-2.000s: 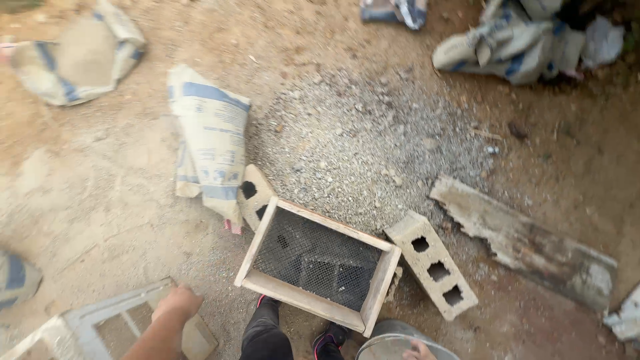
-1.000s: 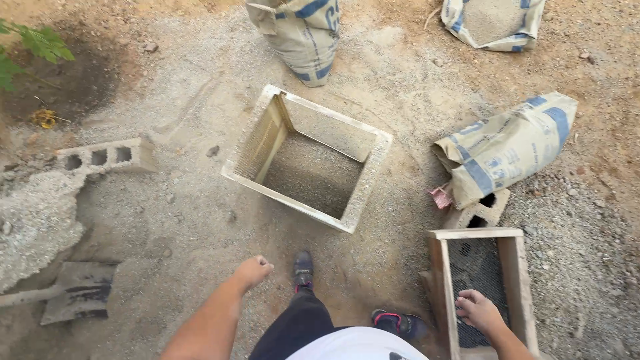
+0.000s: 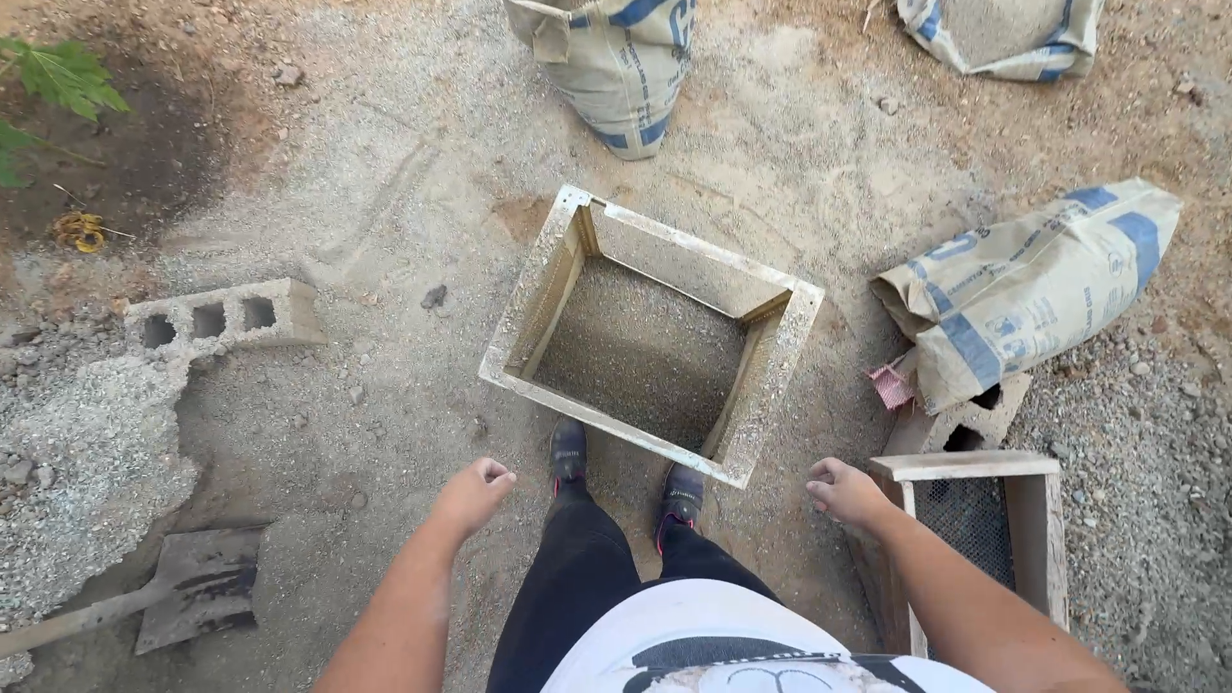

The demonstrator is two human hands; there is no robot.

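Note:
My left hand [image 3: 474, 496] hangs in the air below the left corner of a whitish rectangular frame [image 3: 664, 448] and touches nothing; its fingers are curled loosely. My right hand [image 3: 843, 489] is held out right of that frame, fingers bent, with nothing seen in it. The open frame stands on the ground just beyond my shoes, and gravelly sand [image 3: 645, 337] shows inside it. Beside my right forearm a wooden-framed mesh sieve [image 3: 965, 466] rests near a hollow concrete block [image 3: 996, 414]. A cement bag [image 3: 1044, 289] lies partly over this block.
A shovel [image 3: 200, 585] lies at the lower left by a pale gravel pile [image 3: 87, 472] and another hollow block [image 3: 289, 313]. A cement bag [image 3: 621, 72] stands at the top, an open bag [image 3: 1049, 58] at the top right. Gravel [image 3: 1155, 520] spreads right of the sieve.
The view has swung left from the gravel and sieve since two seconds ago. My right hand, over the sieve one second ago, is now left of it.

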